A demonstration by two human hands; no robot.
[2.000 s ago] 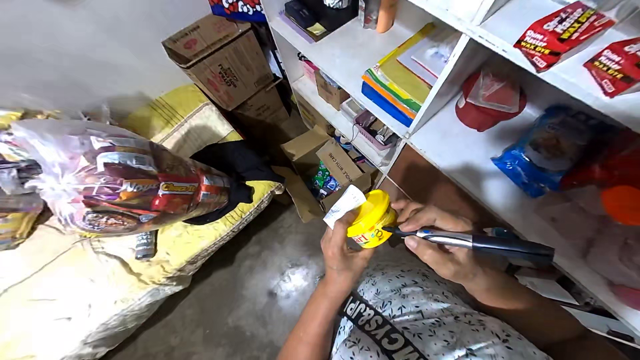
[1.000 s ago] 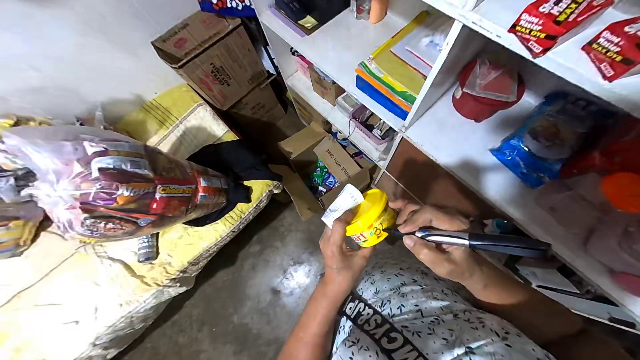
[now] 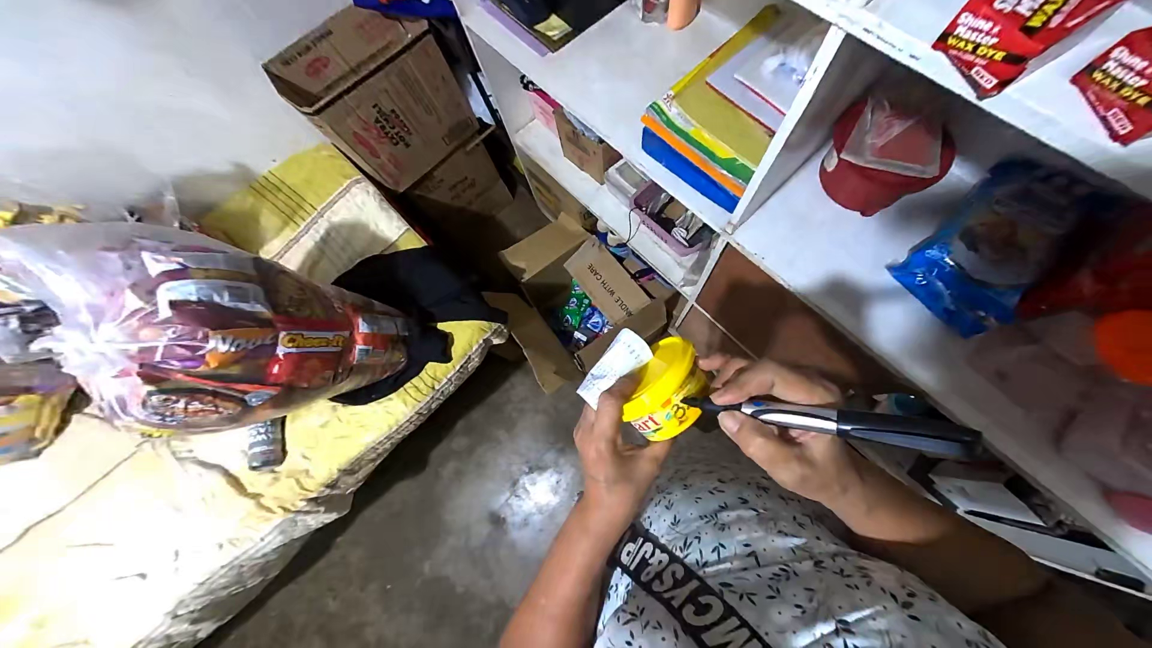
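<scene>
My left hand (image 3: 616,445) grips a small round yellow plastic tub (image 3: 664,387), tilted on its side, along with a slip of white paper (image 3: 615,367) that bears writing. My right hand (image 3: 792,418) holds a black and silver marker pen (image 3: 864,423), its tip at the side of the tub, where dark marks show beside the printed label. Whether the tip touches the tub cannot be told for sure. The fingertips of my right hand are close to the tub's edge.
White shelves (image 3: 774,243) with folders (image 3: 711,117), a red cap (image 3: 886,157) and packets stand at right. An open cardboard box (image 3: 612,283) lies beyond my hands. At left, a plastic bag of snacks (image 3: 243,333) rests on yellow sacks (image 3: 387,432).
</scene>
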